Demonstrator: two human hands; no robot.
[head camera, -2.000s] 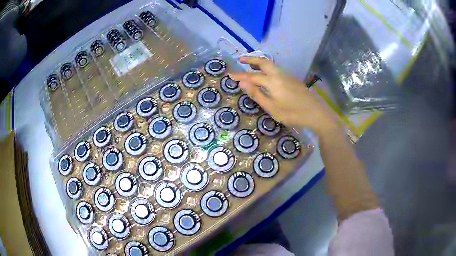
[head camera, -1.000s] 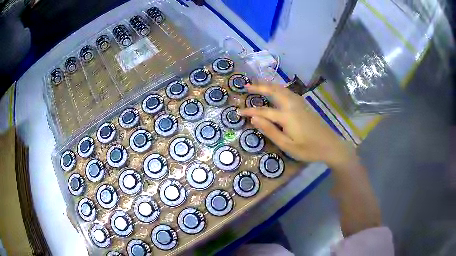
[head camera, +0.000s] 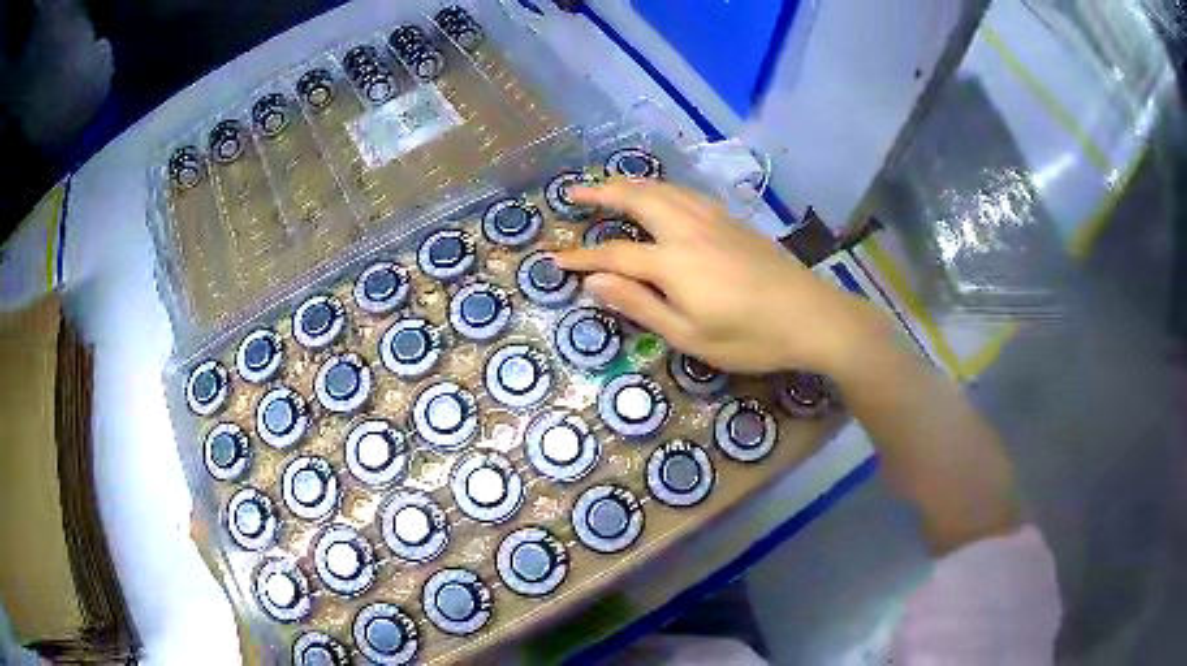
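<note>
My right hand (head camera: 723, 280) reaches in from the right, palm down, over the upper right of the packing tray (head camera: 729, 501). Its fingers are apart, with fingertips at or just above the round parts (head camera: 548, 276) in two rows. It hides some parts under it. The parts are silver rings with pale centres, sitting in the clear tray's pockets over tan cardboard. Behind lies the slotted supply tray (head camera: 247, 280), with a few dark ribbed parts at the far ends of its channels. My left hand is not in view.
A stack of cardboard sheets (head camera: 33, 481) is on the left. A white cable (head camera: 755, 169) and a black clamp (head camera: 833, 237) are right of the trays. Shiny empty blister trays (head camera: 996, 247) lie beyond the partition. A blue panel (head camera: 729, 39) is at the top.
My right hand has moved left across the packing tray, its fingertips now over parts farther from the right edge. The view has shifted, so the trays appear farther right.
</note>
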